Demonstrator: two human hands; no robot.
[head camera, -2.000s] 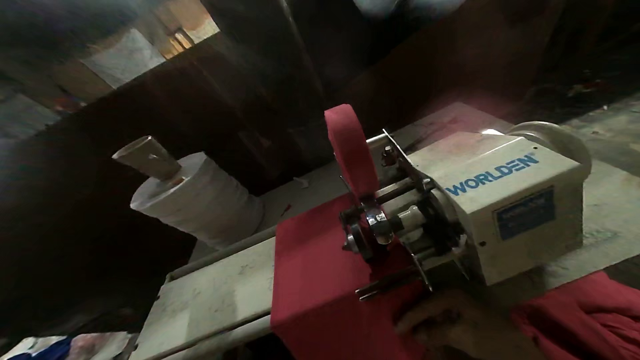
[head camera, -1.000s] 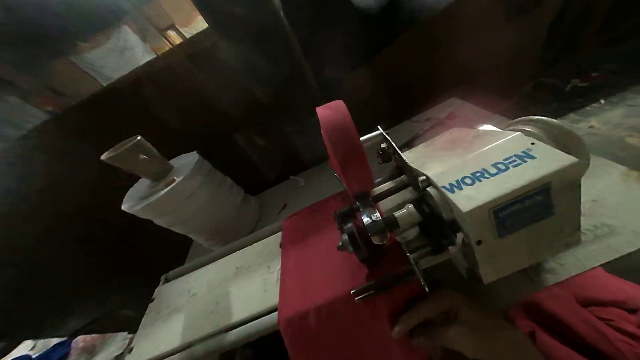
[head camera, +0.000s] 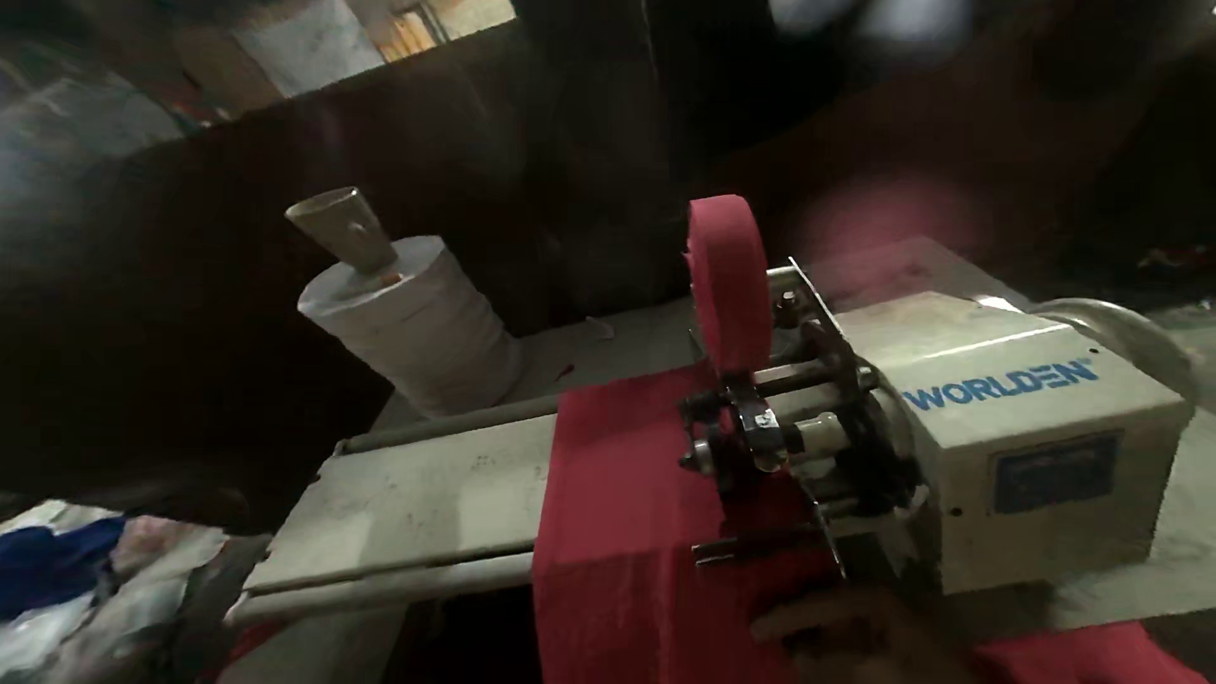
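Observation:
Red fabric (head camera: 617, 475) lies over the flat bed of a Worlden machine (head camera: 1045, 456), running under its metal head and down over the front edge. A narrow red fabric band (head camera: 730, 285) stands in a loop above the head. One bare hand (head camera: 855, 632) shows dimly at the bottom, right of centre, with its fingers against the red fabric below the metal guide bars; it appears to be my right hand, and its grip is hidden in shadow. No other hand of mine can be seen.
A white roll (head camera: 418, 323) with a cone (head camera: 344, 226) in its top stands behind the bed. Blue and white cloths (head camera: 95, 579) are piled at lower left. More red fabric (head camera: 1092, 655) lies at lower right. A round wheel (head camera: 1126, 332) sits behind the machine housing.
The red fabric's left edge on the bed has shifted slightly to the right relative to the machine since the first frame. The hand stays near the same spot.

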